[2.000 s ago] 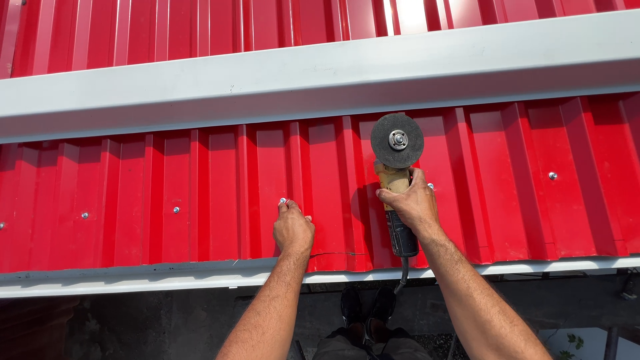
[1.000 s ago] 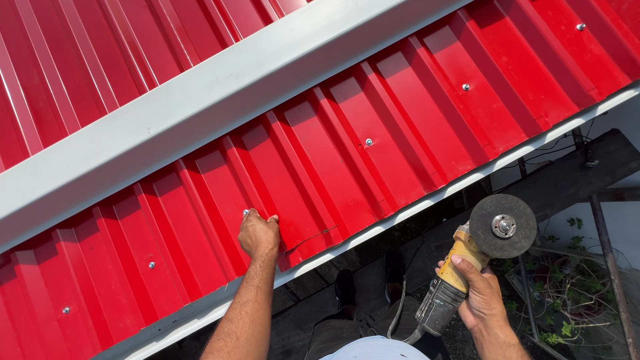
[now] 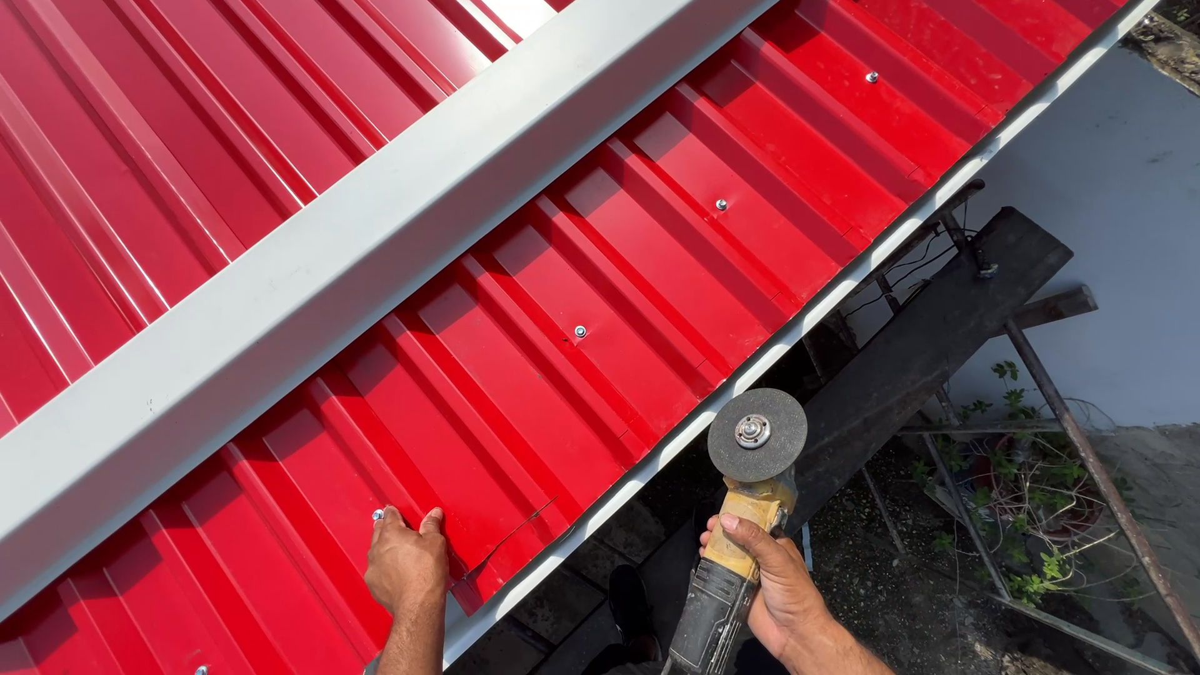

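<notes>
My right hand (image 3: 764,581) is closed around a yellow and black angle grinder (image 3: 731,562), whose grey abrasive disc (image 3: 757,435) points up beside the roof's lower edge. My left hand (image 3: 408,558) rests on the red corrugated metal roofing sheet (image 3: 525,394), its fingers by a roofing screw (image 3: 378,515). To the right of that hand, a dark cut line (image 3: 506,539) crosses the sheet near its lower edge. Whether the disc is spinning cannot be told.
A light grey metal flashing (image 3: 375,234) runs diagonally over the roof. White trim (image 3: 750,375) follows the lower edge. Beyond it are a dark plank (image 3: 928,347), a rusty metal pole (image 3: 1106,487), a plant (image 3: 1041,562) and a shoe (image 3: 630,600) far below.
The grinder, over the red sheet two seconds ago, is now off its lower edge in my right hand. My left hand stays by a screw. The view has turned.
</notes>
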